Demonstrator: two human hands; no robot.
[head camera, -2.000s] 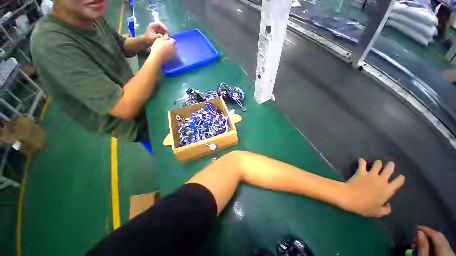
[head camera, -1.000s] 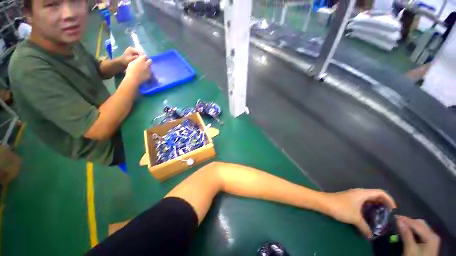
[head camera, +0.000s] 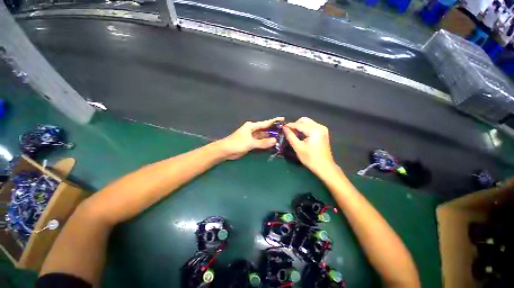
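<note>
My left hand (head camera: 252, 138) and my right hand (head camera: 309, 143) meet in the middle of the view, over the far edge of the green bench. Both hold one small dark unit (head camera: 279, 136) with a bluish-purple part; the fingers hide most of it. Several black housings (head camera: 278, 264) with green-ended cylinders and red leads stand clustered on the bench nearer to me. Another unit with a round board (head camera: 383, 160), a white lead and a black housing lies on the dark belt to the right of my hands.
A small open cardboard box (head camera: 63, 199) heaped with wired parts is at the left, with loose round boards (head camera: 42, 138) behind it. A large carton (head camera: 463, 225) holding black housings is at the lower right. A white upright (head camera: 53, 84) stands at the upper left beside the dark belt (head camera: 186, 73).
The view has swung right, away from the coworker and blue tray. My hands, apart two seconds ago, are together on one unit. The housing cluster and large carton have come into view.
</note>
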